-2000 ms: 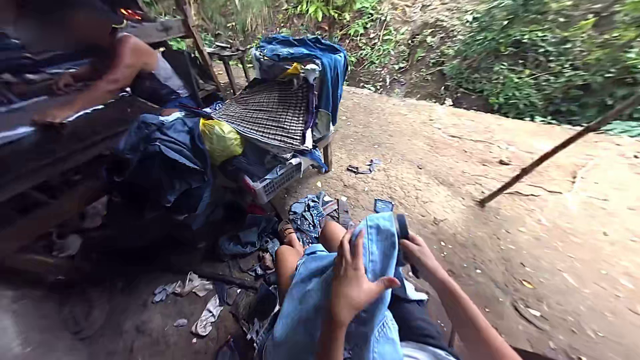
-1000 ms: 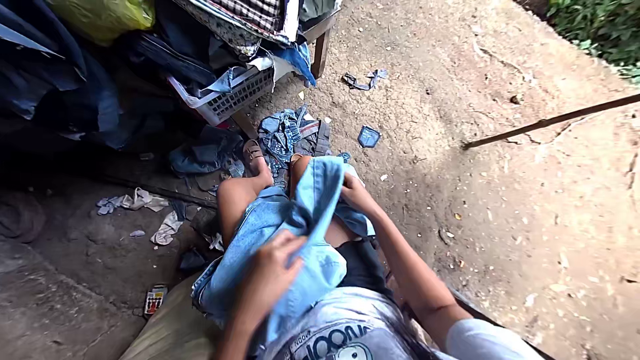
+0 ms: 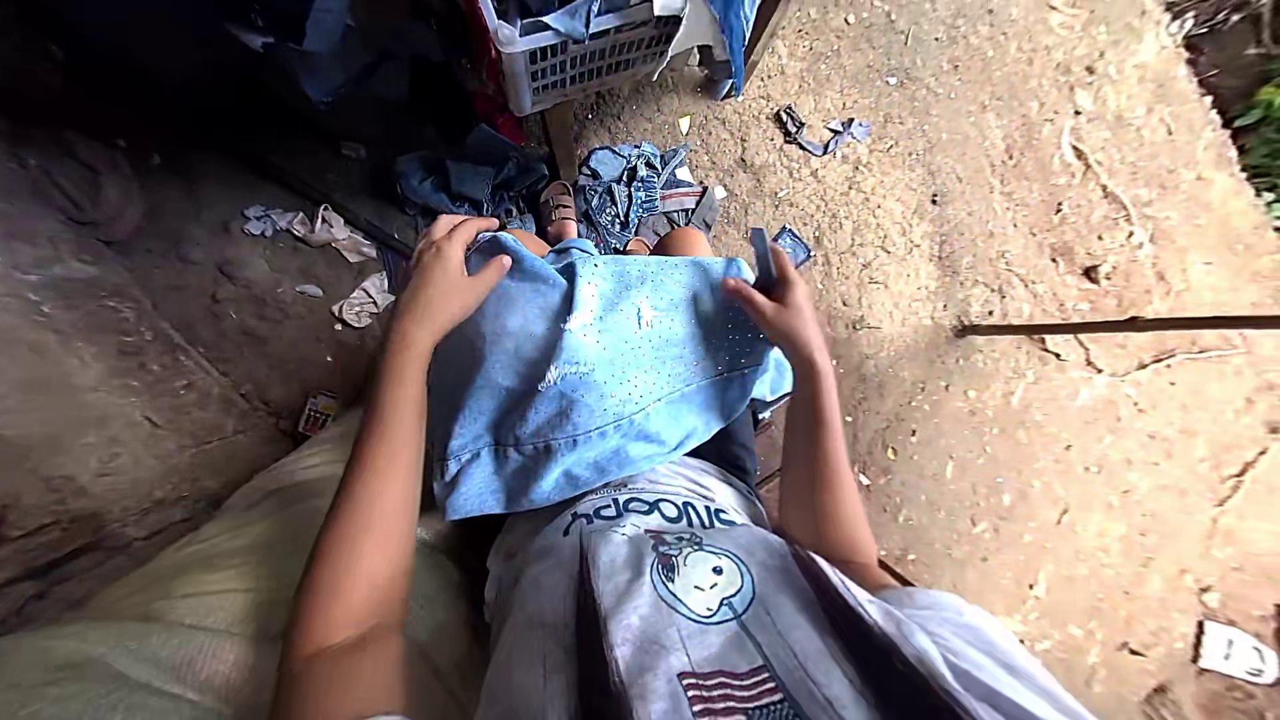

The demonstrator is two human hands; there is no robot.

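A light-blue denim piece [image 3: 600,370] with small studs and frayed patches lies spread across my lap. At its upper left edge, my left hand [image 3: 455,275] rests with thumb and fingers apart; whether it pinches the cloth is unclear. My right hand [image 3: 785,300] is at the upper right corner, closed round a dark flat object [image 3: 763,260] whose kind I cannot tell, with the thumb against the denim. Below the cloth's lower edge shows my printed grey shirt [image 3: 680,560].
A white plastic basket [image 3: 590,65] of cloth stands ahead. Denim scraps [image 3: 630,195] lie around my sandalled foot [image 3: 558,205], with pale rags [image 3: 325,232] to the left. A thin pole [image 3: 1120,326] extends at right; a pale sack [image 3: 240,570] is at lower left.
The denim, bunched and folded a second ago, is now spread flat over my lap. My hands have moved apart to its two sides. The view has tilted down.
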